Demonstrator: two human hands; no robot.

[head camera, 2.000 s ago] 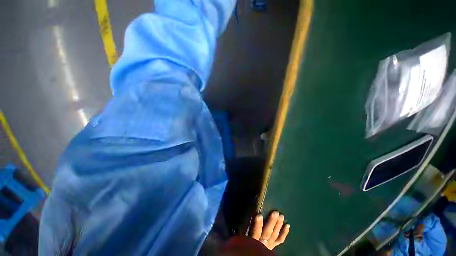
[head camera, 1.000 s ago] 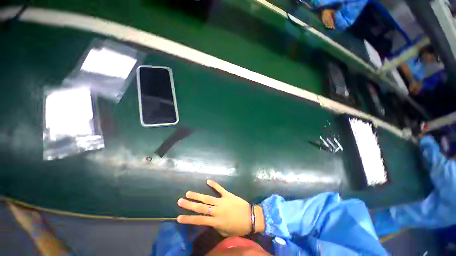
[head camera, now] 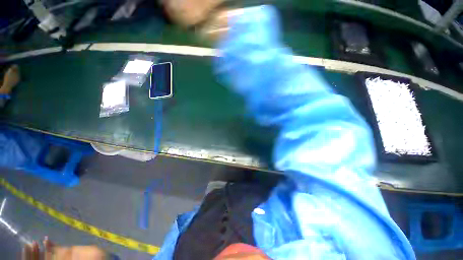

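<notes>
My right hand point(head camera: 195, 12) is a blur at the top edge, partly cut off, above the conveyor; its blue sleeve crosses the bench. I cannot tell whether it holds anything. My left hand point(head camera: 68, 252) shows only in part at the bottom left edge, over the floor, and its grip is unclear. A phone with a pale edge and dark screen point(head camera: 161, 80) lies on the green bench, left of my right arm. Two clear bags with white contents, an upper one point(head camera: 137, 70) and a lower one point(head camera: 114, 96), lie left of it. No hand touches them.
A black-edged tray point(head camera: 398, 116) heaped with white strips lies at right. Dark trays point(head camera: 354, 38) stand on the conveyor beyond the white edge strip point(head camera: 127, 47). Another person's hand point(head camera: 10, 80) is at the left edge. Blue stools point(head camera: 61, 162) stand below the bench.
The view has swung and widened. My right hand has moved from the bench's near edge up over the conveyor. Part of my left hand now shows at the bottom left.
</notes>
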